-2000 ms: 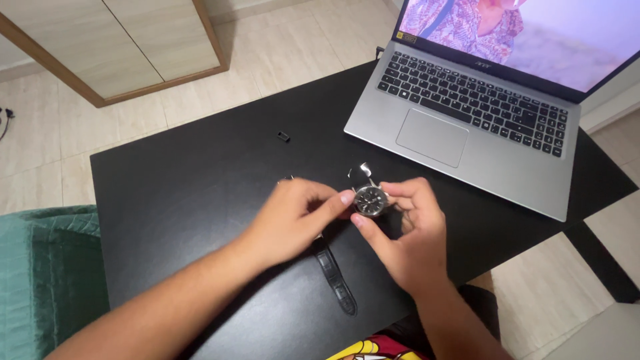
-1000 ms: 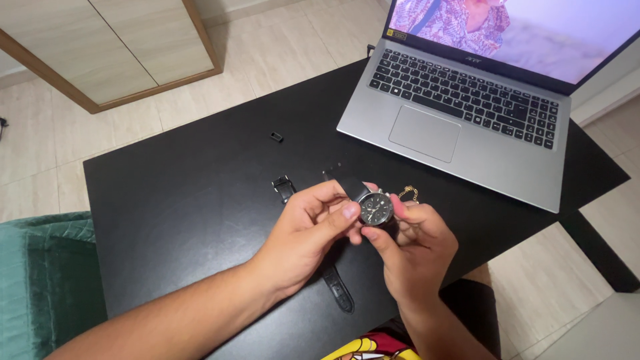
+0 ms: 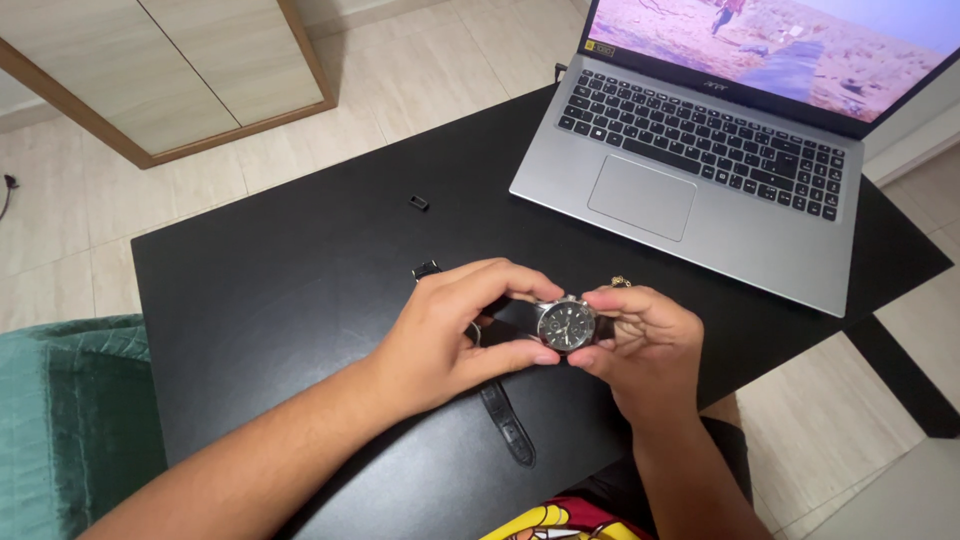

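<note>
A wristwatch [image 3: 566,326] with a dark dial and silver-coloured case is held face up over the black table. My left hand [image 3: 465,322] grips the case at its left side, thumb below and forefinger above. On the other side, my right hand [image 3: 645,330] pinches the case between thumb and fingers. A black leather watch strap piece [image 3: 508,425] lies below my left hand, its upper end hidden. Beyond that hand, a strap end with a buckle [image 3: 427,268] shows. A small gold-coloured chain [image 3: 620,281] is just behind my right hand.
A small black strap loop [image 3: 418,202] lies farther back on the black table [image 3: 300,247]. An open grey laptop [image 3: 562,165] occupies the back right. A wood-framed cabinet [image 3: 240,124] stands beyond the table, and green quilted fabric [image 3: 82,397] is at the left.
The watch has been turned in my hands, and both hands remain on its case. The silver-coloured clasp above the watch two seconds ago no longer shows there. The laptop picture has changed.
</note>
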